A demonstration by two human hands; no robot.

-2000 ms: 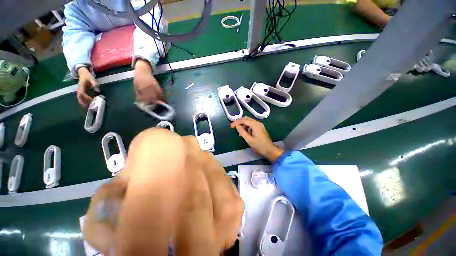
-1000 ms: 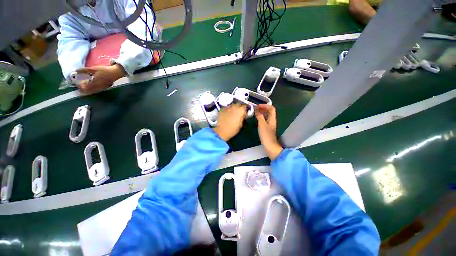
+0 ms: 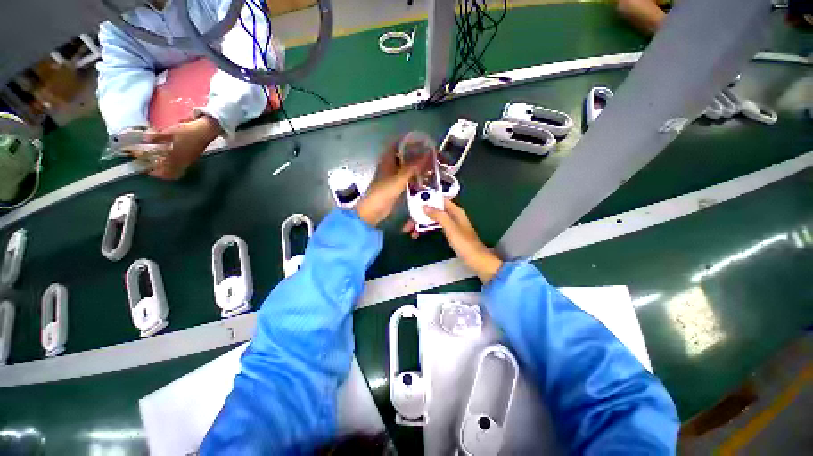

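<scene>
A white elongated housing (image 3: 426,207) is held above the belt, its solid end with a dark round hole towards me. My right hand (image 3: 453,228) grips that end from the right. My left hand (image 3: 390,185) is at the slot end from the left; its fingers are blurred and partly hidden. A clear, glossy blurred shape (image 3: 417,145) shows at that end. Another housing (image 3: 346,185) lies left of my left hand, and one (image 3: 457,145) lies just behind. Part of another shows behind the held one.
White boards (image 3: 615,312) lie at the belt's near edge, with two housings (image 3: 408,381) and a clear cluster (image 3: 461,317). A grey post (image 3: 606,151) slants down at right. More housings lie on the green belt. A coworker's hands (image 3: 183,147) are across it.
My hands have lifted a housing from the group and turned its solid end towards me. The belt's housings have shifted left. The view has shifted slightly.
</scene>
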